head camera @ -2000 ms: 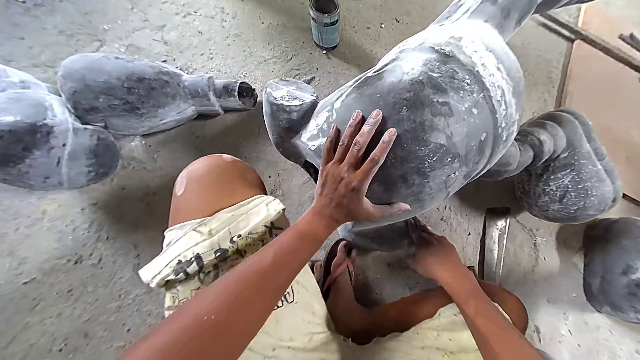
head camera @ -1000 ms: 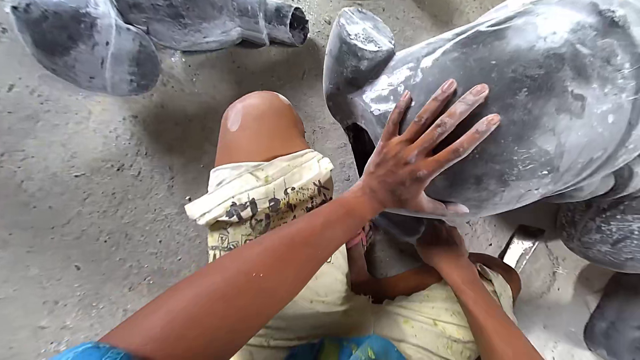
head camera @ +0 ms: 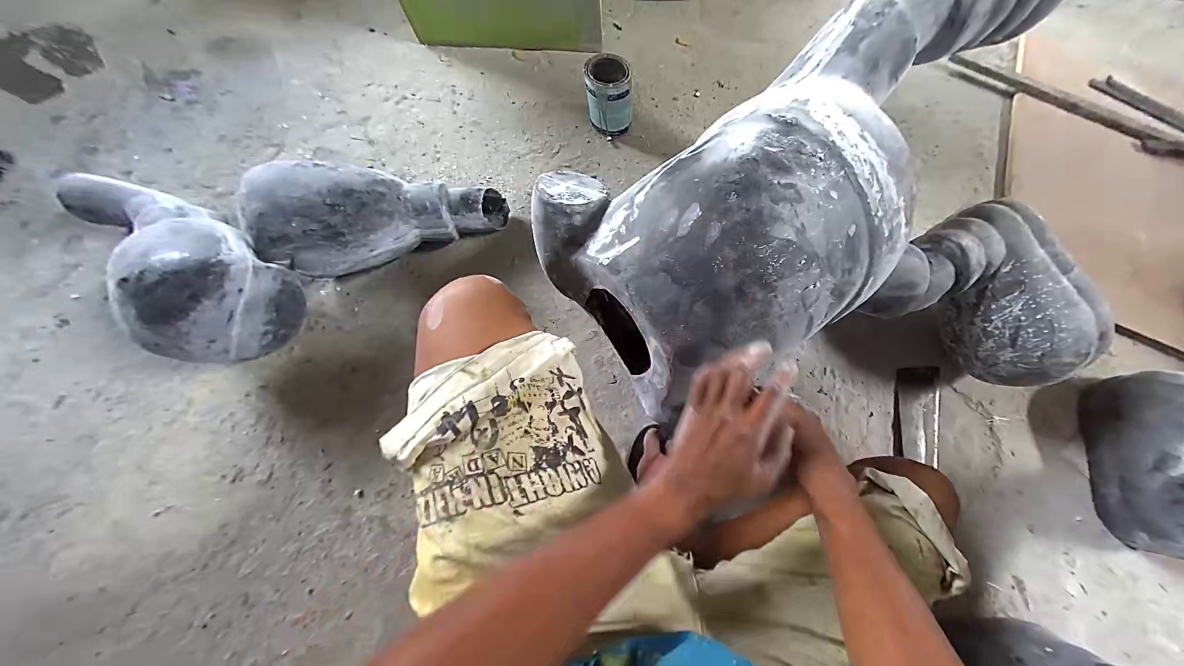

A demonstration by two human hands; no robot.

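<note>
A large grey moulded figure body (head camera: pixel 740 231), streaked with white, lies on the floor before my knees, with a dark slot-like hole near its lower left end. My left hand (head camera: pixel 735 425) is blurred, its fingers apart, by the lower edge of the body; I see nothing in it. Beside and partly behind it is my right hand (head camera: pixel 805 435), with its fingers mostly hidden, so whether it holds anything does not show. White powder or residue marks the fingertips of my left hand.
Grey moulded limb pieces (head camera: pixel 324 217) lie at the left. An opened metal can (head camera: pixel 609 97) stands beyond the body, near a green box (head camera: pixel 504 20). A foot-like piece (head camera: pixel 1027 305) is at the right, with a flat metal bar (head camera: pixel 918 416) on the floor nearer me and another grey piece (head camera: pixel 1138 462).
My left hand has come off the top of the grey body and moved down beside my right hand. The view has shifted and now takes in more of the floor.
</note>
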